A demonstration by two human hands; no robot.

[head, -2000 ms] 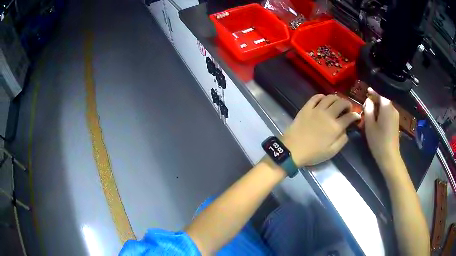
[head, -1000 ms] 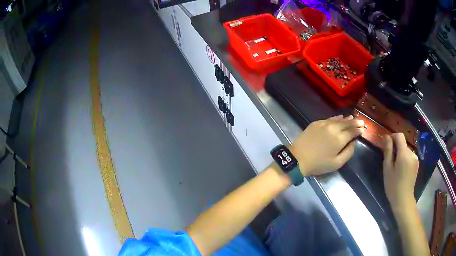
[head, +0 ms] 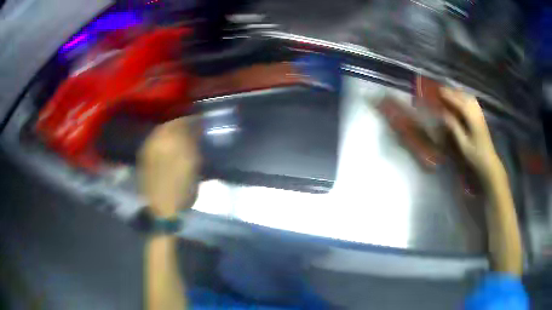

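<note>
The view is strongly blurred. My left hand (head: 169, 160) is over the left end of the black work pad (head: 278, 136); its fingers are smeared, and whether it holds anything cannot be told. My right hand (head: 472, 127) is at the right of the steel bench, its fingertips at a reddish-brown fixture bar (head: 427, 95); a grip cannot be made out. Another reddish-brown bar (head: 402, 124) lies slanted on the steel to the left of that hand. A brownish bar (head: 254, 77) lies along the pad's back edge.
Red bins (head: 145, 66) stand at the left, smeared together. A dark-blue item (head: 321, 68) is at the pad's back right corner. Silver rails (head: 339, 47) run behind the bench. Bright glare lies on the steel bench top (head: 375, 181).
The view has swung right along the bench. My right hand has left the bar on the pad for bars farther right. My left hand has moved off that bar, to the pad's left end.
</note>
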